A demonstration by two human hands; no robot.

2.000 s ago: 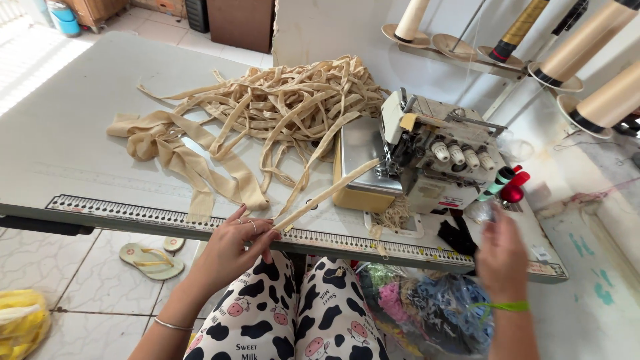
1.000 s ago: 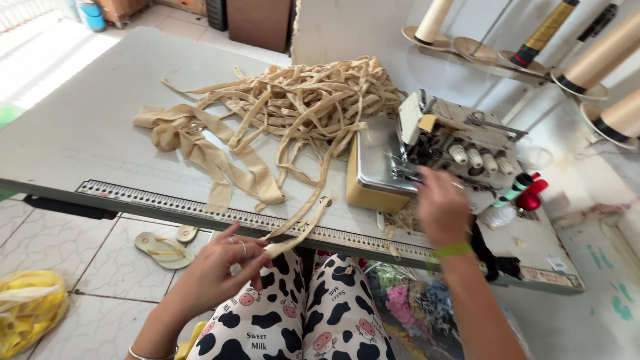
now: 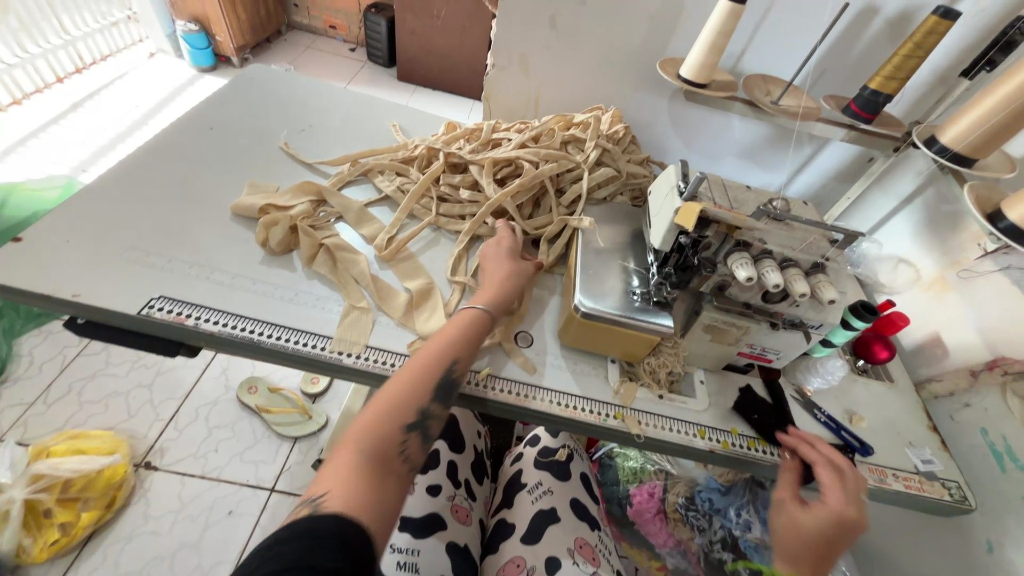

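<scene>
My left hand (image 3: 506, 268) reaches to the front of a tangled pile of beige fabric strips (image 3: 528, 164), its fingers at the strips; whether they grip one cannot be told. Wider beige fabric bands (image 3: 352, 232) lie left of it. At the table's front right edge, my right hand (image 3: 820, 496) hovers by a black cloth (image 3: 764, 412), fingers slightly bent; contact is unclear. Blue-handled thread snips (image 3: 836, 424) lie just beyond that hand. Between the hands stands an overlock sewing machine (image 3: 736, 272) with a metal-topped plate (image 3: 620, 268).
A printed ruler (image 3: 272, 332) runs along the table's front edge. Thread cones (image 3: 900, 64) stand on a rack at the right. Thread scraps (image 3: 660, 368) lie below the machine. A bag of coloured scraps (image 3: 680, 512) is under the table, and a sandal (image 3: 280, 406) lies on the floor.
My left hand has moved from the table's front edge up to the pile, away from the strip it held. My right hand has moved from the machine down to the front right edge.
</scene>
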